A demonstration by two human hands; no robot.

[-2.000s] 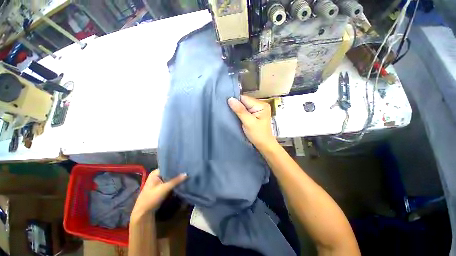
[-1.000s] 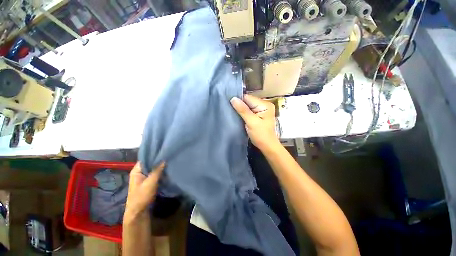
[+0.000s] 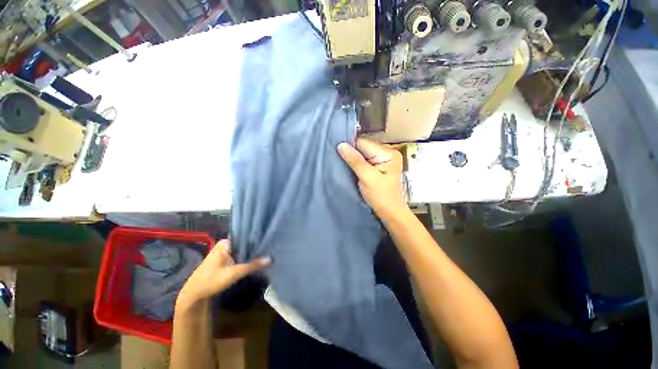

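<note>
A blue-grey garment panel [image 3: 288, 166] lies over the table edge and hangs down towards my lap. Its right edge runs under the needle area of the overlock machine [image 3: 462, 79]. My right hand [image 3: 381, 173] pinches that edge just in front of the machine, thumb on top. My left hand [image 3: 220, 272] grips the panel's left edge below the table edge, thumb on top and fingers hidden behind the cloth. A white cloth part [image 3: 294, 314] shows under the panel's lower left side. The needle itself cannot be made out.
A red basket [image 3: 108, 288] with grey cloth stands at the lower left. Thread snips [image 3: 509, 142] and loose threads lie right on the white table [image 3: 173, 130]. Another cream sewing machine [image 3: 43, 126] is at the far left. Four round knobs top the overlock machine.
The panel's top end has shifted and its dark edge strip now lies differently at the upper left. My left hand went left, then came back right with the cloth. My right hand stays by the machine.
</note>
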